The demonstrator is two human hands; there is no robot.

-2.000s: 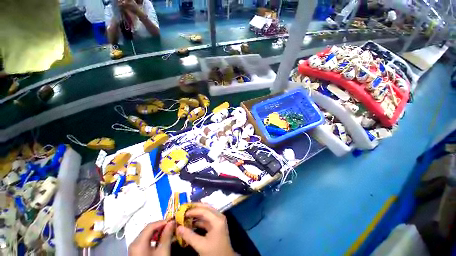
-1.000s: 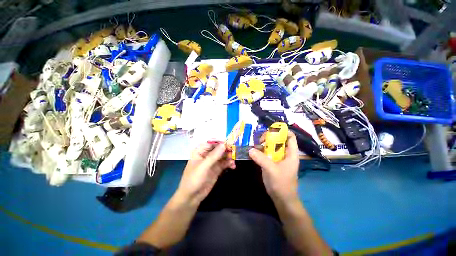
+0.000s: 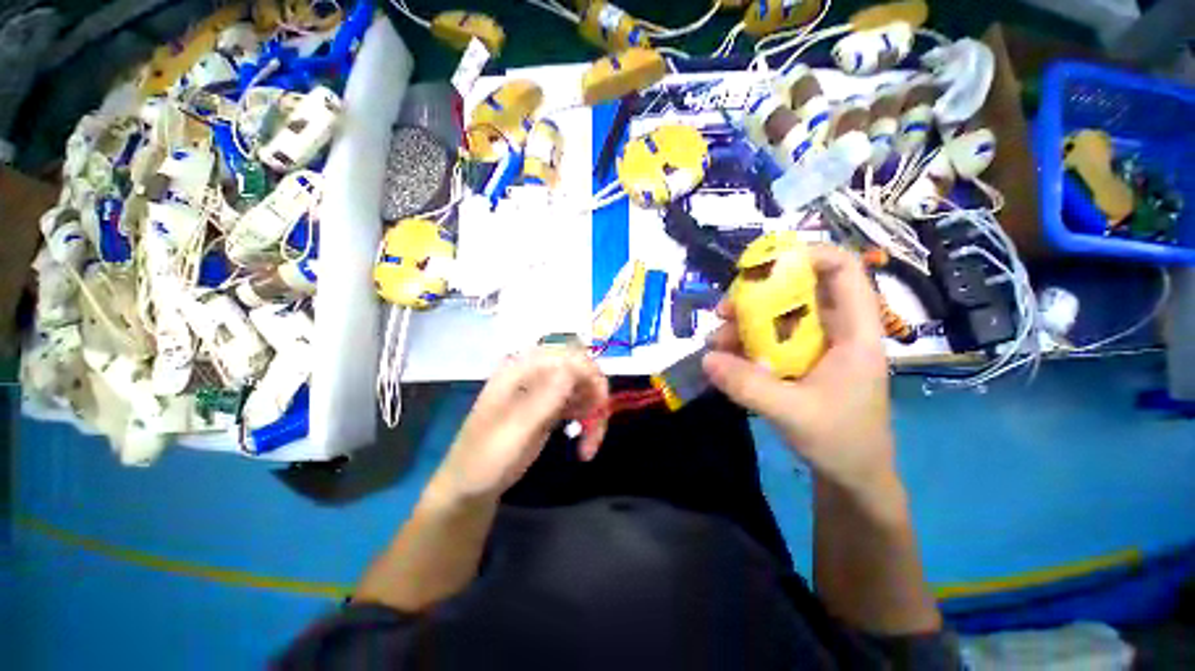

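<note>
My right hand holds a yellow housing shell with cut-outs, above the bench's front edge. Its thumb and fingers also hold a small dark block with a yellow end. Red wires run from the block to my left hand, whose fingers are closed on them; a small white plug shows below the fingers. A bit of green, perhaps a circuit board, shows at the left fingertips. A blue piece and pale leads lie on the white sheet just beyond.
A white foam tray with heaped white units stands left, a round speckled dish beside it. Round yellow units lie on the sheet. A black driver, corded units and a black socket block lie right. A blue basket is far right.
The view has tilted down to the bench. My hands have moved apart, with red wires now stretched between them. The shell in my right hand has moved right and up.
</note>
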